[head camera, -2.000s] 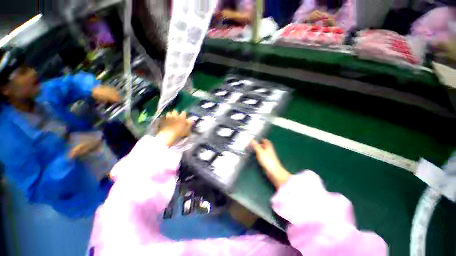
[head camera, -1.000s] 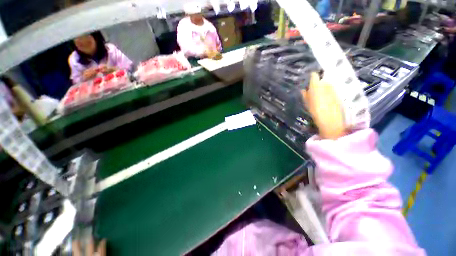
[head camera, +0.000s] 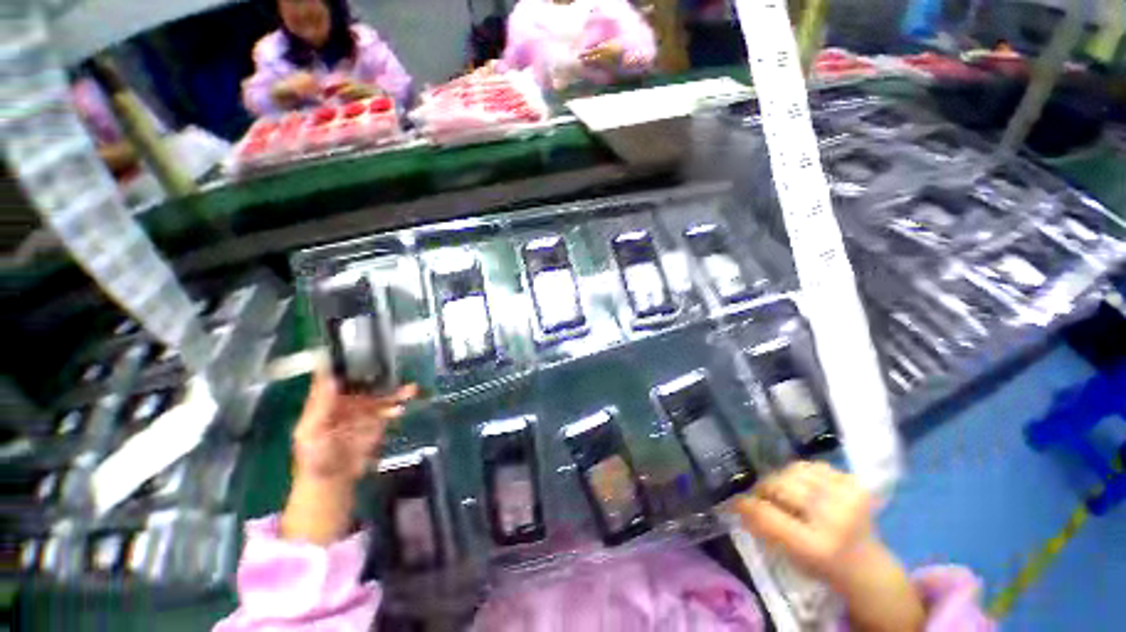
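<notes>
A clear blister tray [head camera: 562, 395] lies in front of me with two rows of black phones without back covers, white labels showing in the upper row. My left hand [head camera: 333, 432] is at the lower end of the blurred upper-left phone [head camera: 356, 331]; whether it grips it is unclear. My right hand [head camera: 815, 512] is closed on the tray's lower right corner. A printed label strip [head camera: 803, 210] hangs down in front of the tray's right end to my right hand.
Stacked blister trays [head camera: 975, 235] are at the right. More phone trays [head camera: 99, 432] are at the left, with a white sheet [head camera: 154, 451] and another label strip [head camera: 93, 222]. Two people in pink sit across, beside red-and-white trays [head camera: 327, 130].
A phone tray now covers the green bench that was bare in front of me. My right hand has moved from the right stack to this tray's corner. My left hand has come up into view.
</notes>
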